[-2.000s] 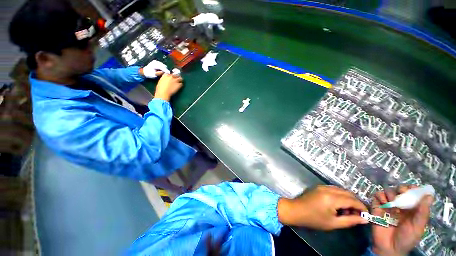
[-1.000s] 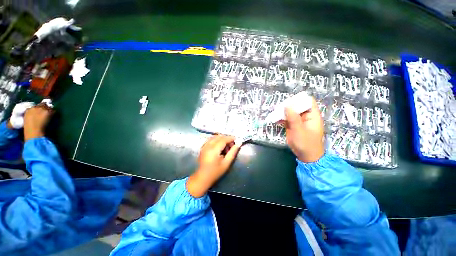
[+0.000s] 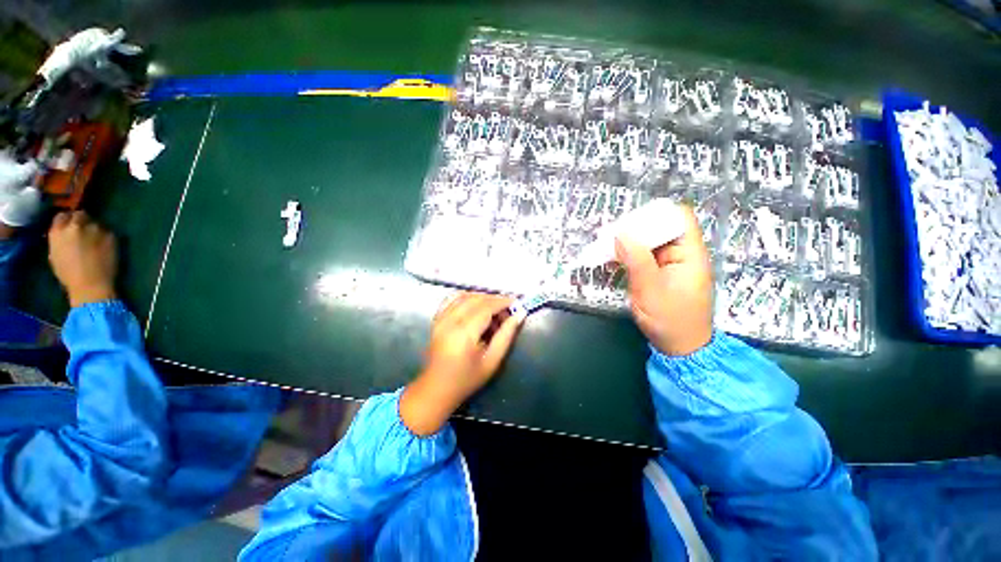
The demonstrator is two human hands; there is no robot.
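My left hand (image 3: pixel 465 346) is bare and pinches a small white housing (image 3: pixel 531 303) at the near edge of the blister tray. My right hand (image 3: pixel 672 288) is bare and holds a white dispensing bottle (image 3: pixel 650 227), its narrow tip pointing down left toward the housing. Glare hides whether the tip touches the housing. The clear blister tray (image 3: pixel 874 329) lies under and beyond my right hand, with rows of pockets full of small white units. One loose white unit (image 3: pixel 291 223) lies on the green bench left of the tray.
A blue bin (image 3: pixel 907 220) heaped with white parts stands right of the tray. At the left, a neighbour's bare hand (image 3: pixel 83 259) and white-gloved hand (image 3: pixel 18 191) are beside a red-brown fixture (image 3: pixel 94 165). A crumpled white scrap (image 3: pixel 143 148) lies near it. Blue tape (image 3: pixel 252 85) runs behind.
The view has swung right since the oldest frame, bringing the blue bin into view. My hands have moved from close together to apart, with the bottle tip now directed at the housing. The neighbour's hands have separated.
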